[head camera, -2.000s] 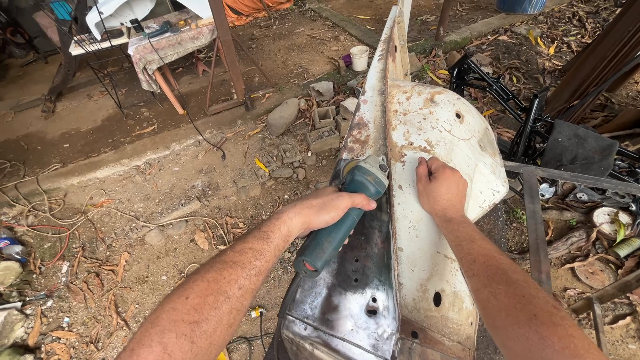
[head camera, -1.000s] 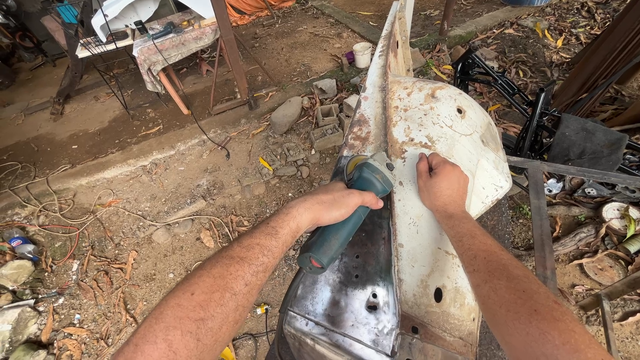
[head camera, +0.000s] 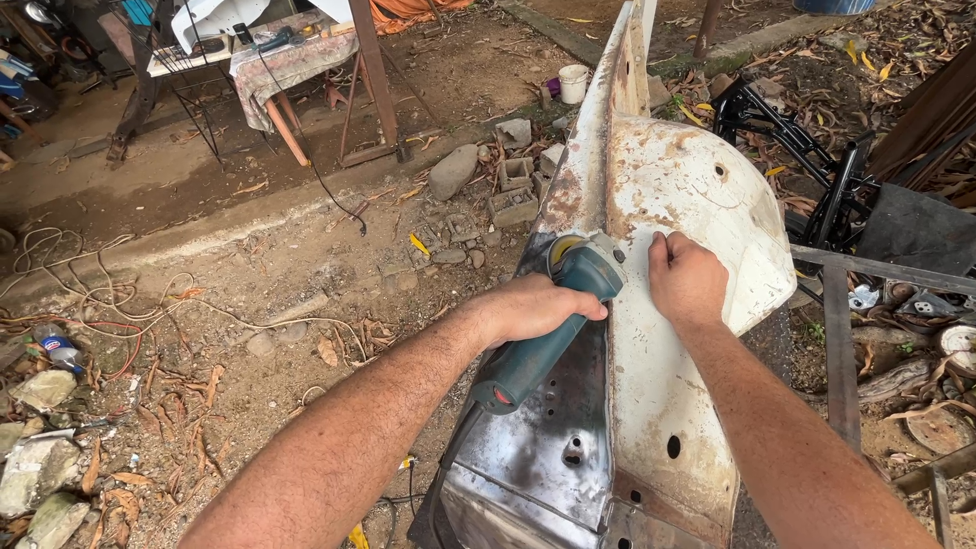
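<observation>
My left hand (head camera: 537, 305) is wrapped around the teal body of an angle grinder (head camera: 545, 347). The grinder's yellowish disc (head camera: 564, 252) rests at or just over the left face of a sheet-metal vehicle body panel (head camera: 526, 442), where bare shiny metal meets rusty white paint. Whether the disc touches is hard to tell. A raised seam runs up the panel's middle. On the white-painted right side (head camera: 648, 381), a rounded bulge shows rust patches and holes. Against that side, near the grinder's head, lies my right hand (head camera: 688, 276), closed in a fist; no tool shows in it.
A metal frame (head camera: 839, 343) and black tubular frame (head camera: 827, 168) stand to the right. Stones (head camera: 453, 172), concrete blocks (head camera: 512, 206) and a white bucket (head camera: 573, 82) lie beyond the panel. Loose cords (head camera: 160, 309) cross the ground at left. A cloth-covered table (head camera: 293, 65) is farther back.
The grinder's head, held in my left hand, has shifted slightly up and its disc now shows more than two seconds ago. My right hand stays on the white side of the panel.
</observation>
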